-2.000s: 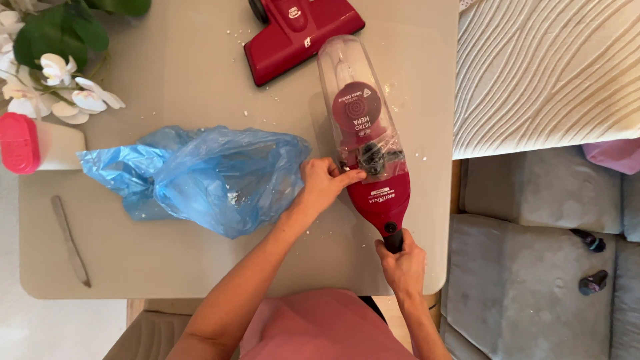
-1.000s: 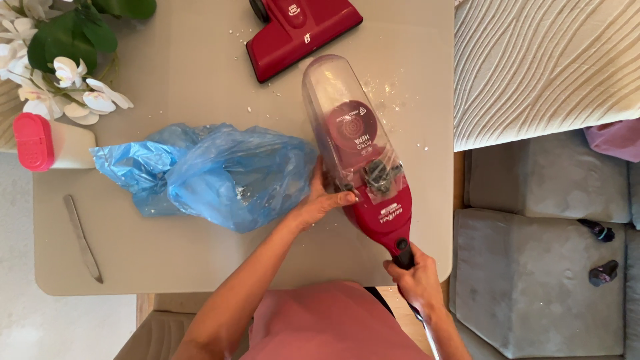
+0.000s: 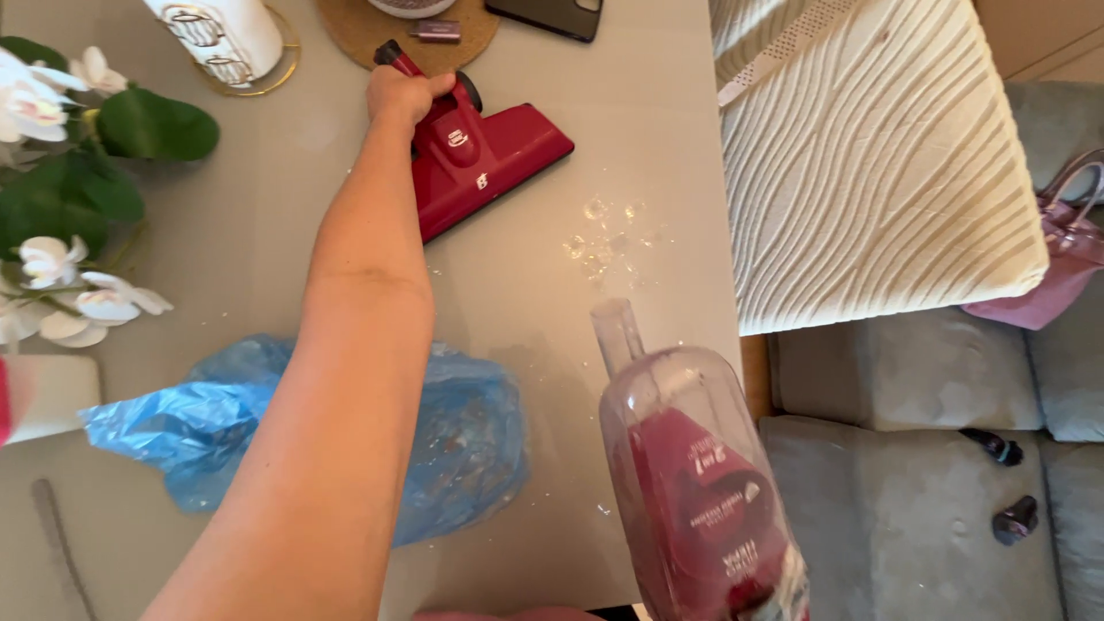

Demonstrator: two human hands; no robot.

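My left hand (image 3: 403, 97) grips the neck of a red vacuum floor head (image 3: 492, 164) at the table's far side. At the lower right, a handheld vacuum with a clear dust container (image 3: 707, 483) stands at a slant, its clear nozzle tube (image 3: 617, 335) pointing up the table. My right hand is out of view, below the frame. Beneath my left forearm lies a crumpled blue plastic bag (image 3: 466, 440) with debris visible in it. Small crumbs (image 3: 612, 246) are scattered on the table between the floor head and the nozzle.
White orchids (image 3: 52, 263) and a white container with a pink lid (image 3: 52, 397) stand at left, near tweezers (image 3: 62, 552). A white holder (image 3: 228, 43), a round mat (image 3: 354, 26) and a dark phone (image 3: 552, 15) sit at the far side. A patterned chair (image 3: 871, 164) adjoins the right edge.
My left hand has left the vacuum body and reached up the table to the floor head, now held by its neck. The vacuum has shifted, and its clear nozzle now shows. The view has moved.
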